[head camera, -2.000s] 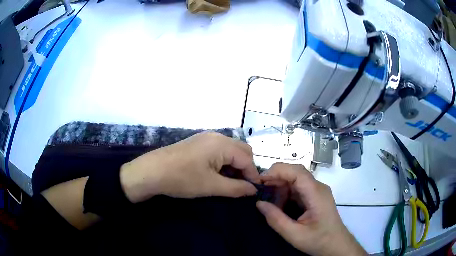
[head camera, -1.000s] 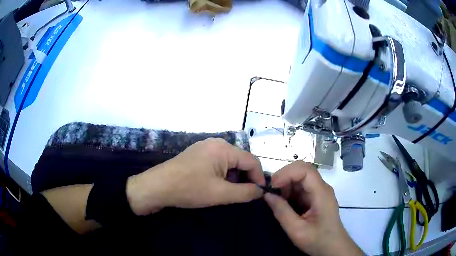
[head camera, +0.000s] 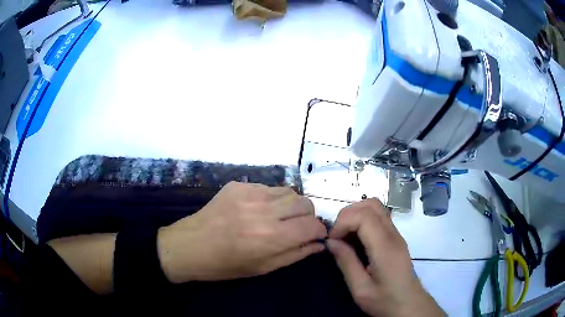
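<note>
The dark lining (head camera: 124, 201) with its fuzzy plaid edge facing (head camera: 148, 172) lies along the front of the table, left of the needle area. My left hand (head camera: 248, 232) lies over the cloth and pinches its dark edge between thumb and finger. My right hand (head camera: 375, 254) pinches the same edge just to the right, fingertips almost touching the left ones. The small piece between the fingertips is mostly hidden. The cloth is in front of the presser foot and needle plate (head camera: 331, 176), not under the foot.
The white sewing machine head (head camera: 409, 93) stands at the upper right. Green-handled scissors (head camera: 487, 285), yellow-handled snips (head camera: 517, 278) and black shears (head camera: 529, 238) lie at the right. A tan scrap (head camera: 260, 8) lies at the far edge. Blue labels (head camera: 59, 77) are at the far left.
My left hand has turned and closed more over the cloth edge, and its fingertips now hide most of the dark bit seen earlier. My right hand still pinches beside it.
</note>
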